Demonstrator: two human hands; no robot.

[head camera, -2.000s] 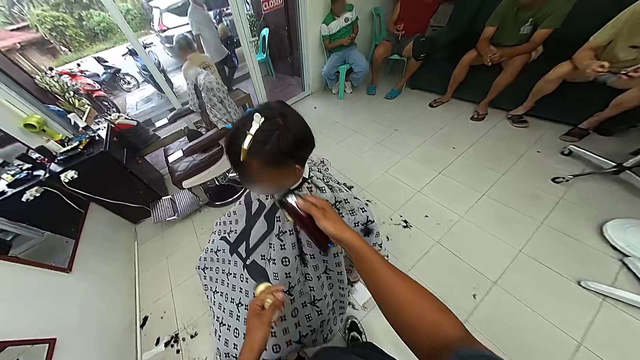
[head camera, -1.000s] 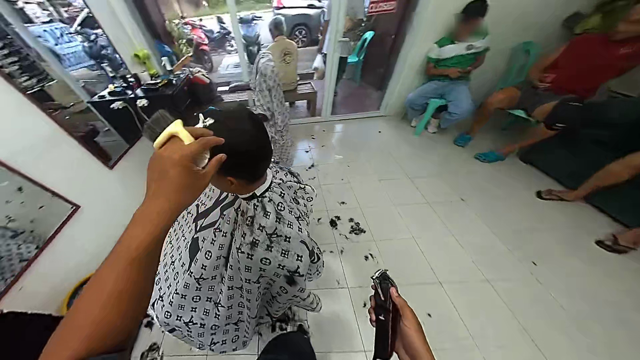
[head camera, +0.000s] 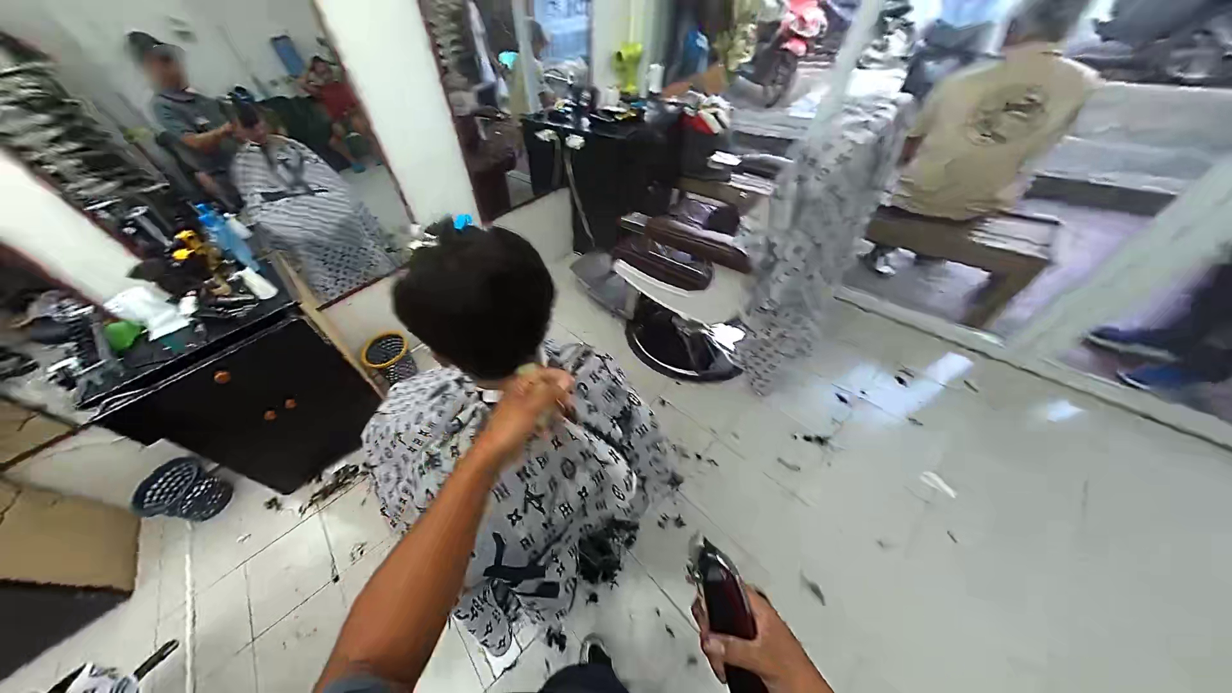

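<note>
A seated person with short dark hair [head camera: 476,294] has their back to me, covered by a grey patterned barber cape [head camera: 568,481]. My left hand [head camera: 531,399] is closed at the right side of the neck, by the cape's collar; a pale piece, apparently the neck brush's handle, shows at its top, while the bristles are hidden. Low at the right, away from the person, my right hand [head camera: 746,640] grips a dark red and black hair clipper [head camera: 724,597], its blade end pointing up. White and blue hair clips [head camera: 462,221] sit on top of the head.
Cut hair [head camera: 606,553] lies on the tiled floor. At left stand a black cabinet [head camera: 241,404] crowded with bottles and tools, a yellow-rimmed basket [head camera: 387,351] and a dark basket [head camera: 183,489]. Beyond are a barber chair [head camera: 688,279], a hanging cape [head camera: 818,212] and a person on a bench [head camera: 962,236].
My left hand has gone from the top of the head down to the neck with the brush. The clipper stays in my right hand, off the person. The view has swung left.
</note>
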